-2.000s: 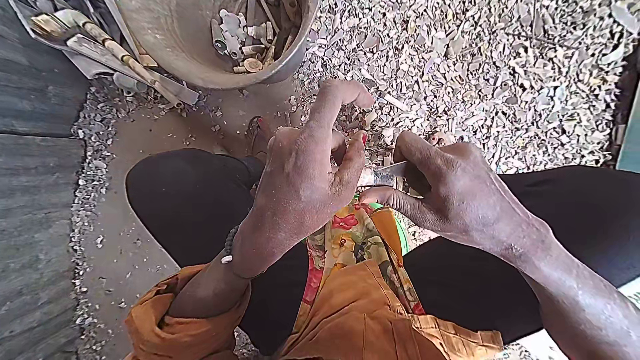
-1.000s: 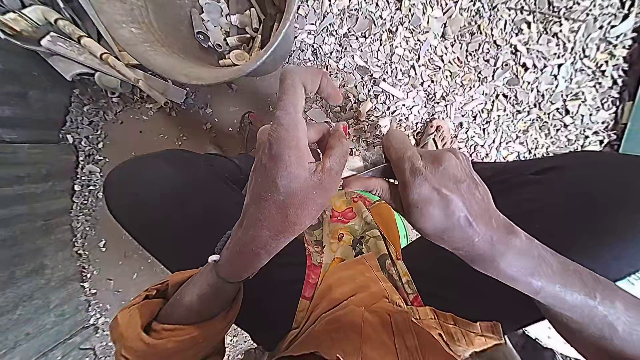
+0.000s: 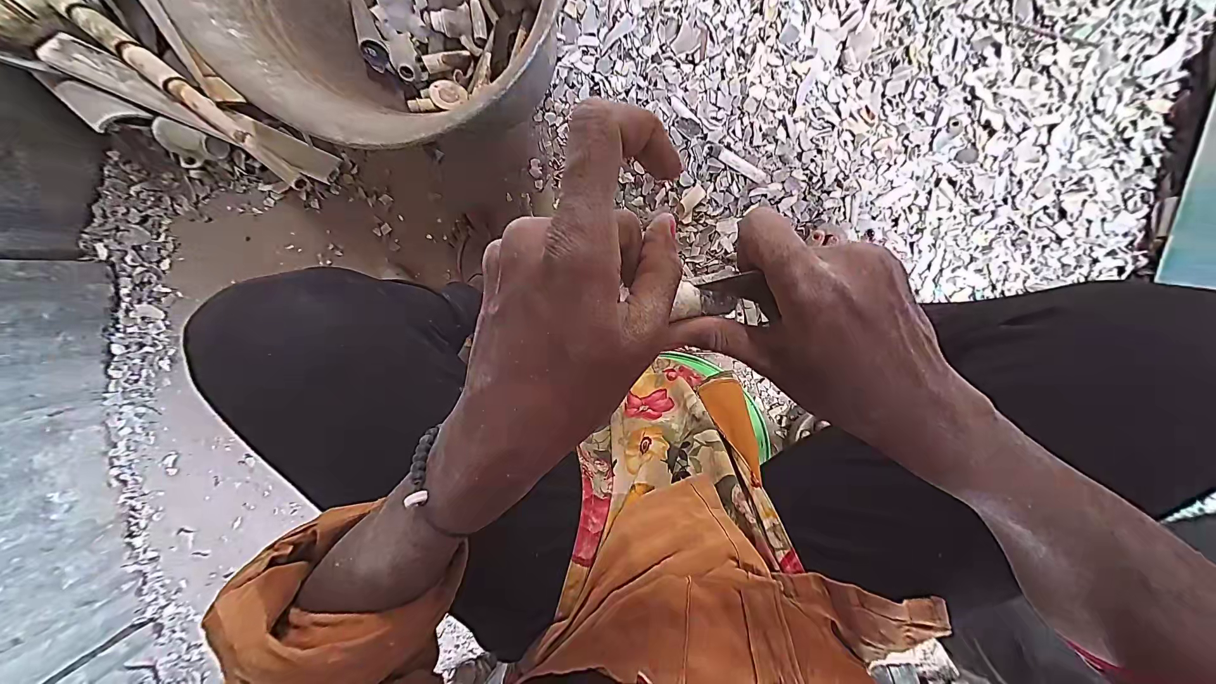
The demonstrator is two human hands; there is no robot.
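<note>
My left hand [image 3: 579,275] pinches a small pale piece [image 3: 686,301] between thumb and fingers, its index finger raised and bent. What the piece is made of I cannot tell. My right hand [image 3: 836,313] is closed around a short knife-like metal blade [image 3: 727,288], whose handle the fingers hide. The blade lies against the pale piece, and the right thumb reaches below it toward the left hand. Both hands are over my lap, above a floral cloth [image 3: 651,427] and an orange garment [image 3: 684,570].
A large round basin [image 3: 456,123] at the upper left holds short hollow, pale pieces [image 3: 446,65]. Long split stalks or strips [image 3: 180,90] lie beside it. Pale chips [image 3: 950,142] cover the ground ahead. Grey sheeting [image 3: 47,380] runs along the left side.
Both hands stay together at the pale piece with small shifts of the fingers. The right hand tilted over the blade a second ago; now its thumb shows more plainly stretched toward the left hand.
</note>
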